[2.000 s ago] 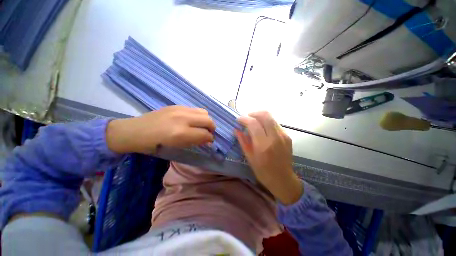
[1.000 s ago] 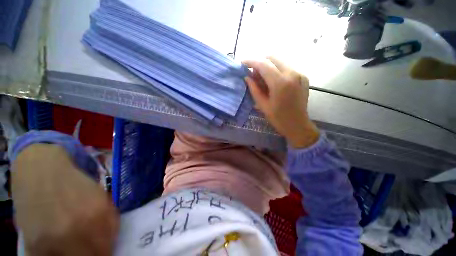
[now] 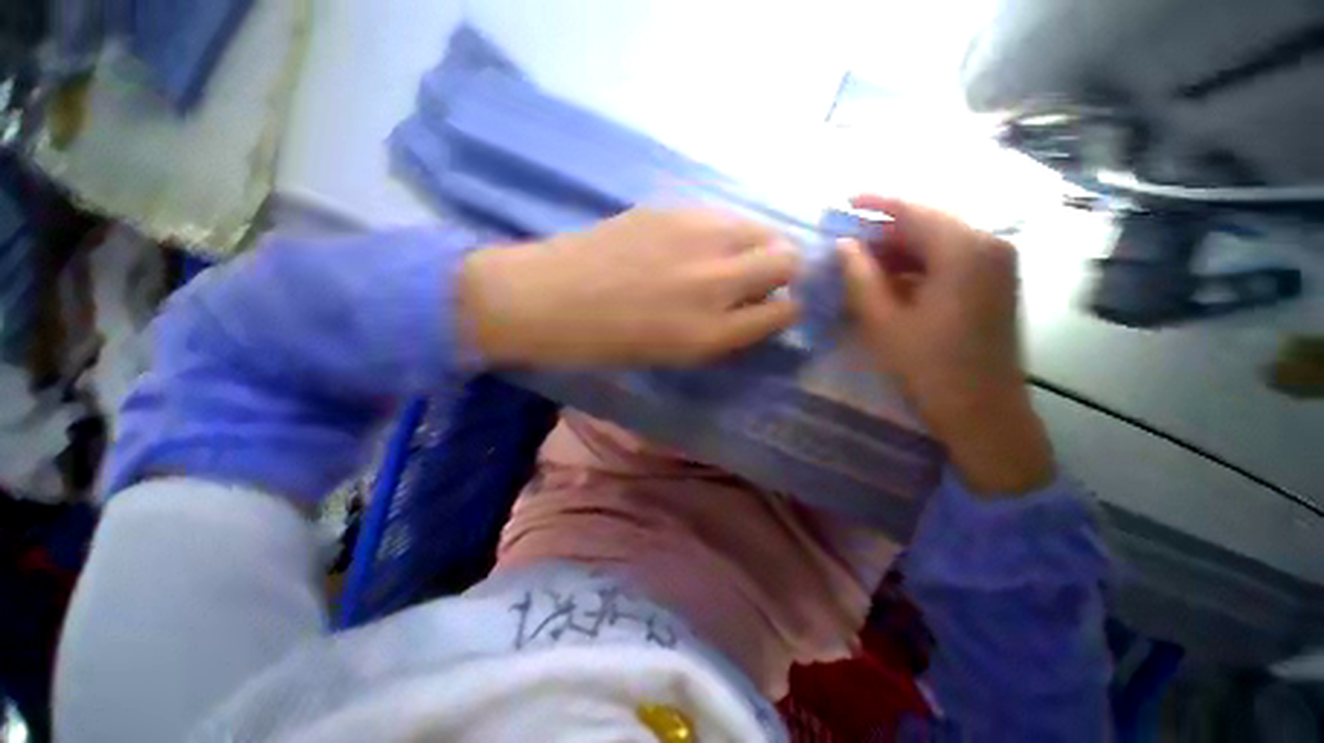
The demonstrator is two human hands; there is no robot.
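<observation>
The bundle of blue striped cloth pieces [image 3: 559,145] lies slanting on the white table, its near end between my hands. The frame is blurred. My left hand [image 3: 654,283] lies over the bundle's near part with fingers curled at its end; its exact grip is hidden. My right hand [image 3: 944,312] pinches the right end of the cloth between thumb and fingers, left of the needle area.
The sewing machine head [image 3: 1162,73] is at the upper right. Dark snips [image 3: 1234,290] and a tan handle [image 3: 1295,366] lie right of my right hand. More blue cloth [image 3: 189,44] is at the upper left. A blue basket [image 3: 458,472] is below the table.
My left hand was on the bundle, dropped to the lower left away from it, and is now back over the cloth. My right hand stayed at the bundle's right end. The view shifted.
</observation>
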